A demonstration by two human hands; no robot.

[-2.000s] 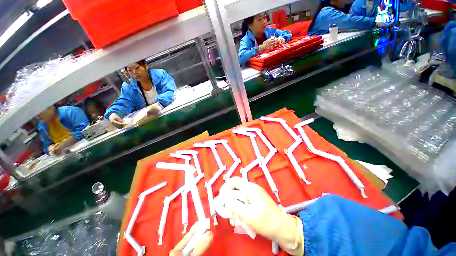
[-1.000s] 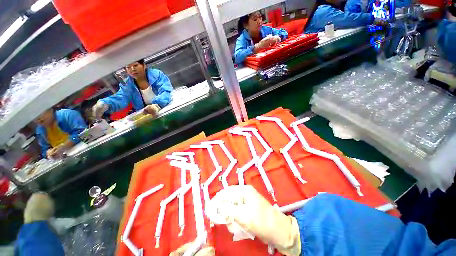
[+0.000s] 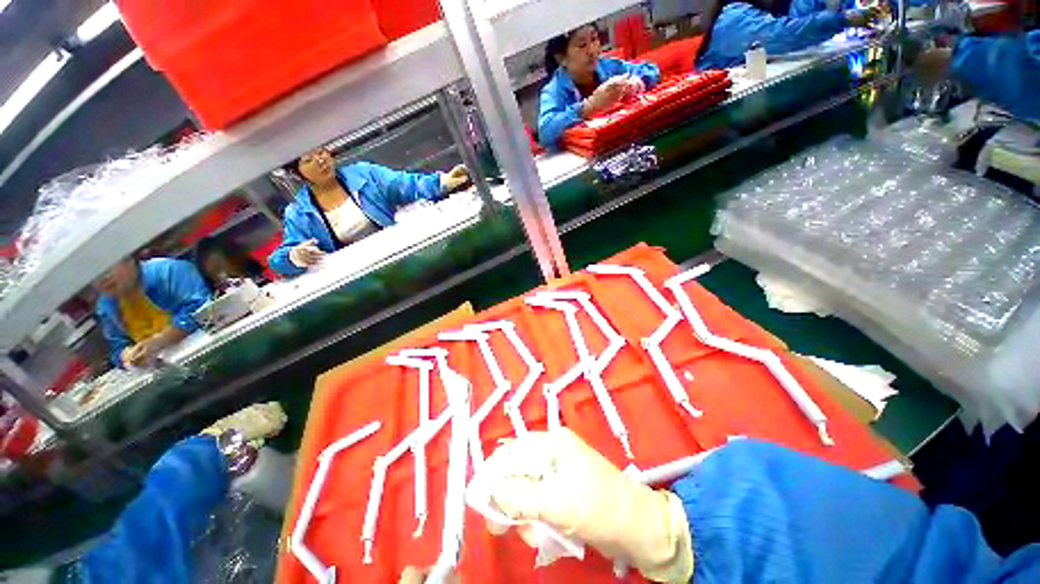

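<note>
A white jointed arm (image 3: 457, 456) stands out over the red-covered tray (image 3: 342, 394), its lower end at the bottom picture edge. My left hand (image 3: 417, 575), in a pale glove, is almost cut off there; its fingertips are around that end. My right hand (image 3: 582, 493), in a cream glove, is closed on a crumpled white cloth (image 3: 555, 545) close beside the held arm; whether it touches the arm is unclear. Several other white jointed arms (image 3: 739, 348) lie in a row on the red surface.
Another person's gloved hand (image 3: 253, 422) and blue sleeve reach in at left, over a shiny bottle top (image 3: 236, 452) and clear plastic. Stacked clear trays (image 3: 878, 245) lie at right. A metal post (image 3: 508, 148) rises behind the tray. Workers in blue sit beyond.
The held arm's lower end and my left hand have sunk towards the bottom edge. My right hand stays about level. The other person's hand has come in at left to the bottle.
</note>
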